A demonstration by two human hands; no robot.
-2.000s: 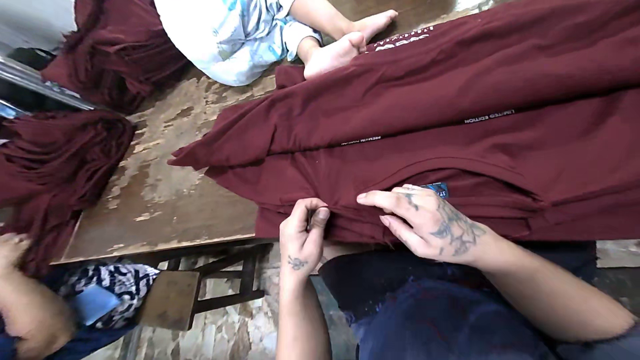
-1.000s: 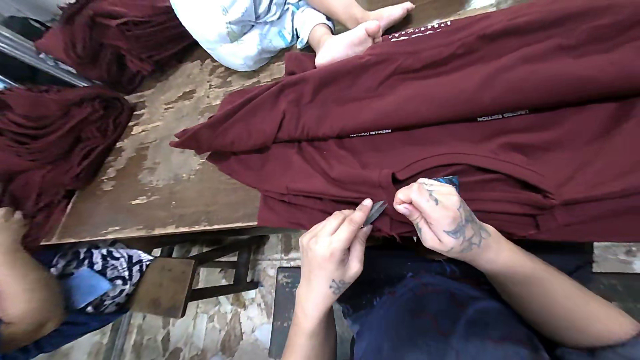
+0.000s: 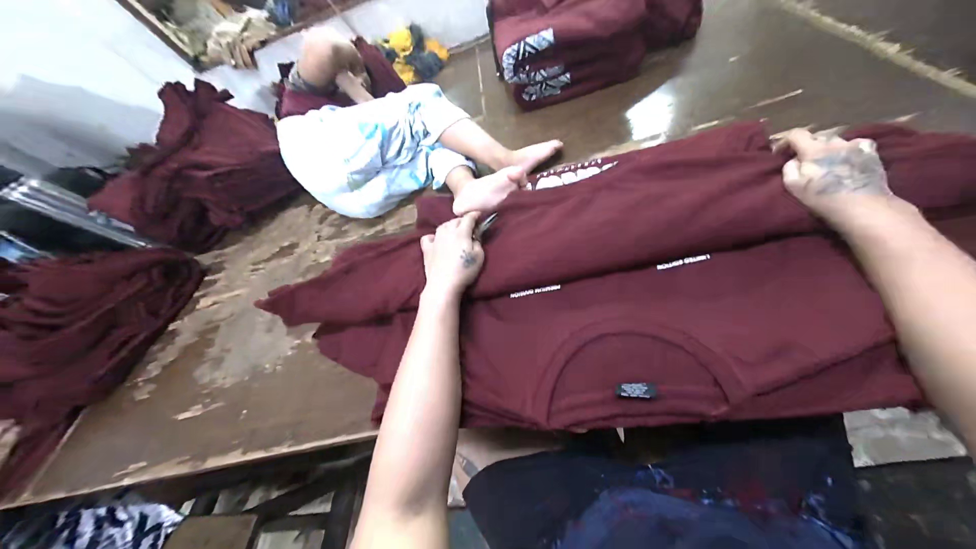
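Maroon T-shirts lie spread in layers on the worn wooden table (image 3: 229, 412). The top shirt (image 3: 808, 305) has its neckline and a small dark neck label (image 3: 636, 390) toward me. My left hand (image 3: 456, 255) rests on the folded layer at the left, holding a small metal tool (image 3: 486, 224), probably thread snips, with its tip showing past the fingers. At the upper right my right hand (image 3: 835, 168) grips the far edge of the maroon fabric, its fingertips partly hidden in the cloth.
Another person's bare feet (image 3: 492, 191) touch the far edge of the shirts. Heaps of maroon garments (image 3: 206, 168) lie at the left, and a folded maroon stack (image 3: 595, 46) sits at the back. A wooden stool (image 3: 213, 531) stands below the table's left part.
Both hands have moved apart and away from the near edge, the right one to the far fabric edge. The neckline now lies flatter, its label fully exposed. The view has shifted to show more at the back.
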